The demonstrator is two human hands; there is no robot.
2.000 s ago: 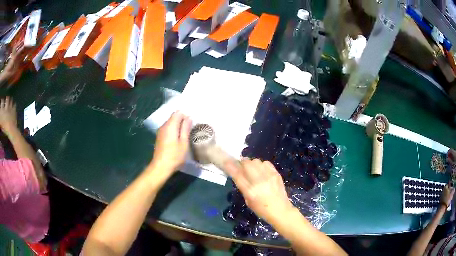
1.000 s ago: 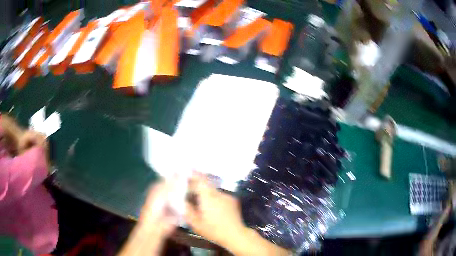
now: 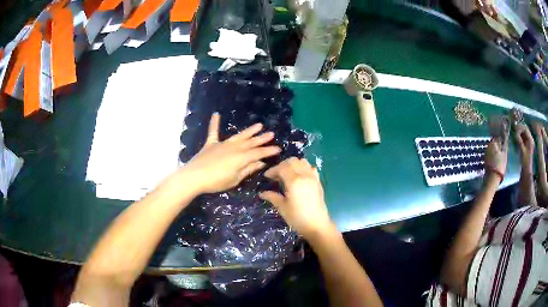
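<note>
A dark mat of black round parts (image 3: pixel 240 96) lies beside a stack of white sheets (image 3: pixel 141 120), with crinkled clear film (image 3: pixel 246 234) over its near end. My left hand (image 3: pixel 225 162) lies flat on the black parts with its fingers spread and holds nothing that I can see. My right hand (image 3: pixel 297 189) is at the mat's right edge, its fingers bent down against the parts; whether it pinches one is hidden. A beige handheld fan (image 3: pixel 368 111) lies on the green bench to the right.
Orange and white cartons (image 3: pixel 63 51) stand at the upper left. Crumpled white tissue (image 3: pixel 234 47) lies behind the mat, near a post (image 3: pixel 315 36). On the right are a white sheet with black dots (image 3: pixel 455 157), a tan pile (image 3: pixel 468 113) and a neighbour's hands (image 3: pixel 496 150).
The view has swung right. My hands have moved from the near edge of the white sheets onto the black parts. The fan that I held at first is no longer in my hands.
</note>
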